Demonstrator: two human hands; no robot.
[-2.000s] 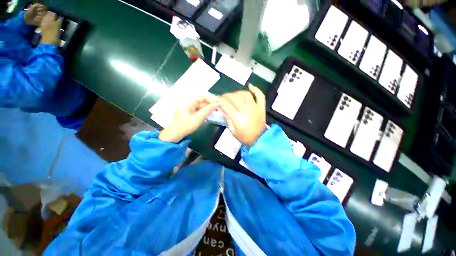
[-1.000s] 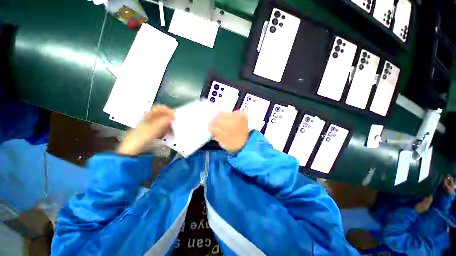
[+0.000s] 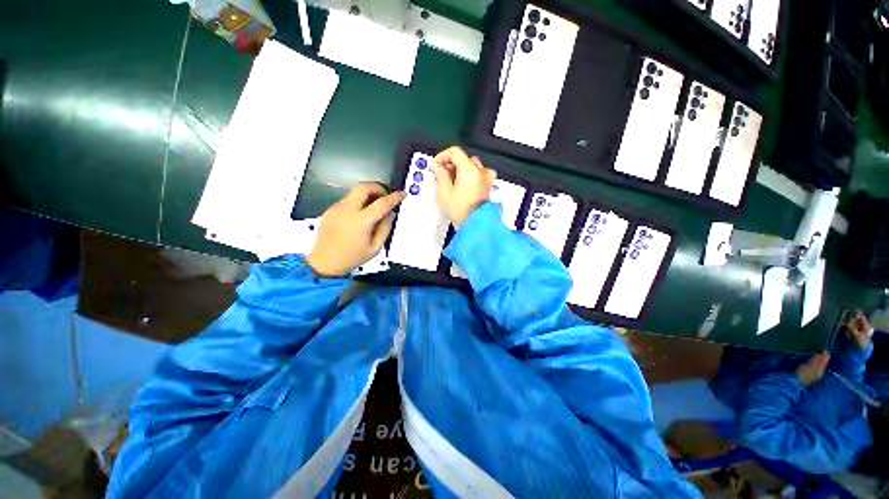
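Note:
A near black tray holds several pale phone backs side by side, camera circles at their far ends. Both hands are at the leftmost phone back. My left hand is beside its left edge, with thumb and index finger reaching to its camera circles. A white sheet with small dark dots shows under and around this hand, which seems to hold it. My right hand is over the right side of the camera end, fingertips bunched. Whether it pinches a small piece cannot be seen.
A stack of long white sheets lies left. A second black tray with phone backs lies beyond the near tray. A metal bracket and white paper are at the far side. White slips and another person's hands are right.
The sheet, earlier held between both hands in front of my body, is now low at my left hand. My right hand has moved up to the leftmost phone back's camera end, and my left hand has followed.

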